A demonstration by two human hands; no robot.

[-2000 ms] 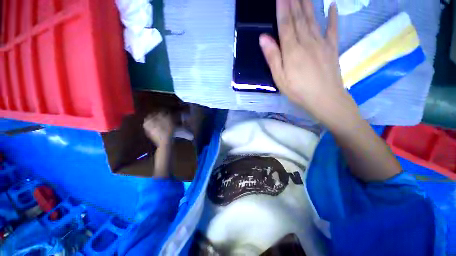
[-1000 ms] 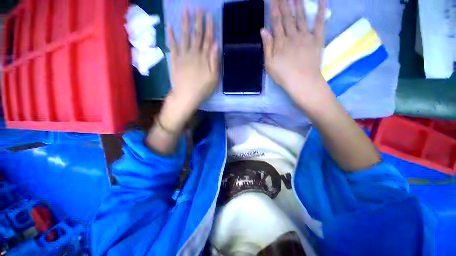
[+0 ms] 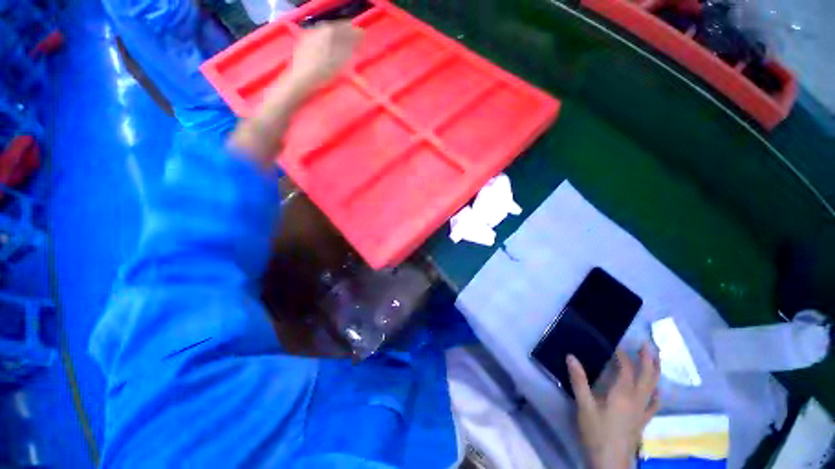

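Observation:
A glossy black phone (image 3: 589,328) lies on the pale grey-blue mat (image 3: 531,261). My right hand (image 3: 618,403) is at its lower right end, fingers apart, the thumb over the phone's edge. My left hand (image 3: 325,53) is blurred over the far end of the red compartment tray (image 3: 389,137). A dark flat item (image 3: 341,11) lies in the pocket beyond this hand; whether the hand touches or holds anything cannot be told. The tray's nearer pockets show no phones.
A white folded wipe (image 3: 676,353), a translucent bottle (image 3: 774,346) and a white-yellow-blue banded piece (image 3: 685,438) lie right of the phone. Crumpled wipes (image 3: 485,212) lie beside the tray. Clear plastic (image 3: 357,307) is below the bench edge. Another red tray (image 3: 705,55) holds dark items.
The view has swung left. My left hand has moved from beside the phone to the red tray. My right hand is now at the phone's near end, and the phone appears turned with the view.

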